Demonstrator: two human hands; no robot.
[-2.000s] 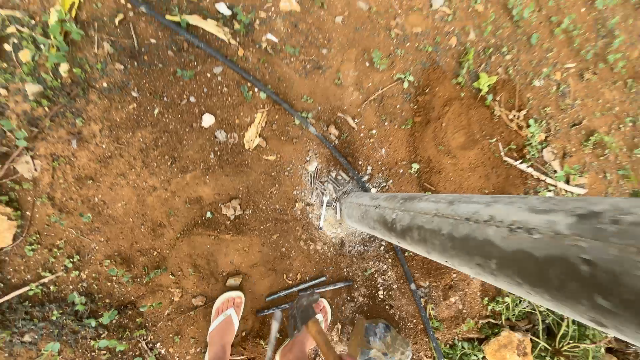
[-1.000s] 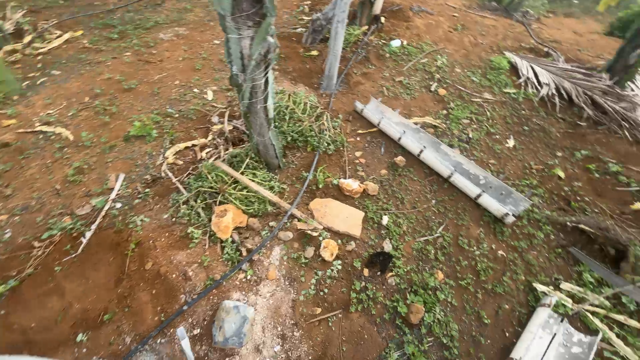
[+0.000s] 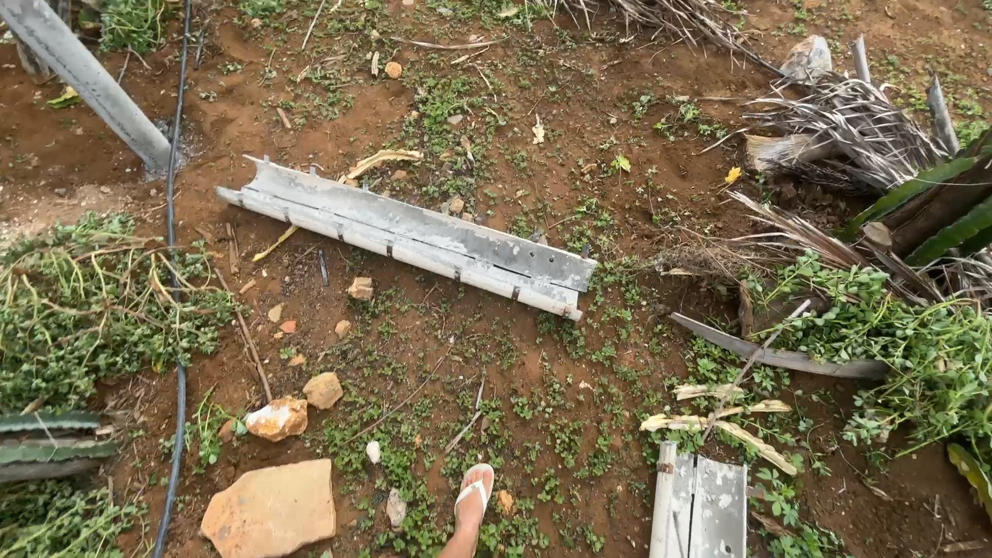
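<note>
Neither of my hands is in the head view. A long grey-white trough-like piece with dark bands along its lower edge (image 3: 418, 232) lies slantwise on the reddish soil ahead. A similar piece (image 3: 717, 504) lies at the bottom right, cut off by the frame. My foot in a white-strapped sandal (image 3: 474, 492) stands among low weeds at the bottom centre. What my hands hold or touch is hidden.
A grey post (image 3: 101, 85) stands upper left beside a black hose (image 3: 180, 387). A flat stone slab (image 3: 271, 508) and smaller rocks (image 3: 277, 418) lie lower left. Dry palm fronds (image 3: 845, 124), a curved wooden strip (image 3: 775, 356) and green plants are at right.
The view has swung from the post's base and the feet to the ground farther right. The hammer-like tool seen near the feet two seconds ago is out of view.
</note>
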